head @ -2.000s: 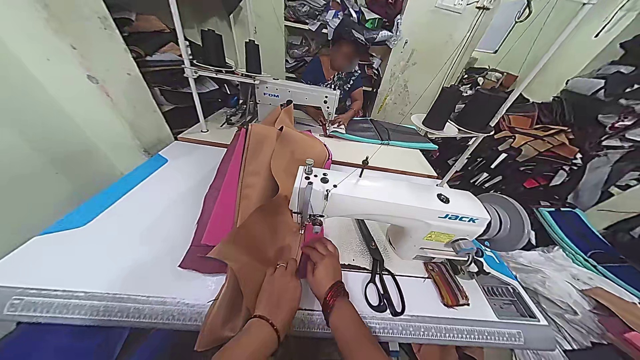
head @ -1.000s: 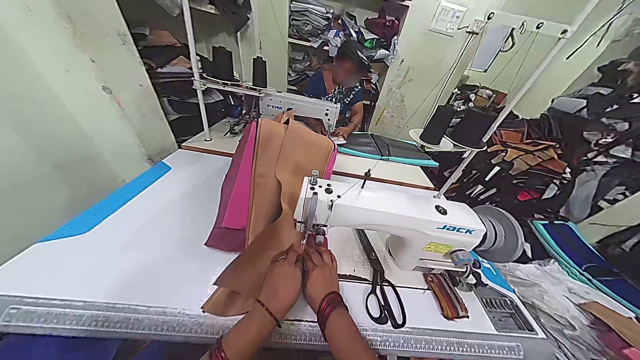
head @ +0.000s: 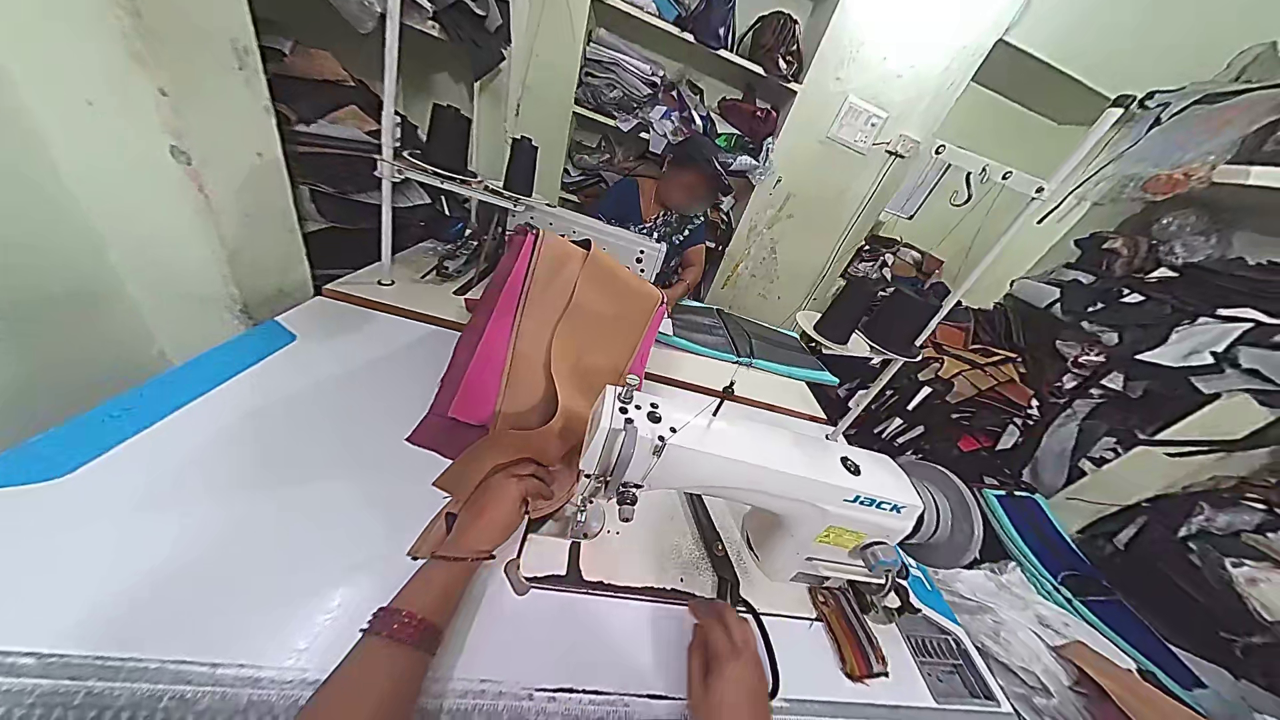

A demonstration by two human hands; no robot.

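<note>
My left hand (head: 515,500) grips the near end of a tan leather-like piece (head: 560,340), just left of the needle area of a white Jack sewing machine (head: 770,465). Magenta and maroon pieces (head: 480,370) lie with the tan one, draped back over the table. My right hand (head: 725,650) is at the handles of black scissors (head: 718,545), which lie beside the machine bed; its fingers cover part of the handles, and whether they grip them cannot be told.
A clear ruler strip (head: 200,690) runs along the near table edge. A striped bundle (head: 850,632) lies right of the scissors. Behind stand black thread cones (head: 890,320) and a second sewing machine (head: 590,235), where a person (head: 665,215) sits. Scrap piles (head: 1150,350) fill the right.
My right hand has left the material at the needle and moved right and nearer to the scissors. My left hand stays on the tan piece, now left of the needle area.
</note>
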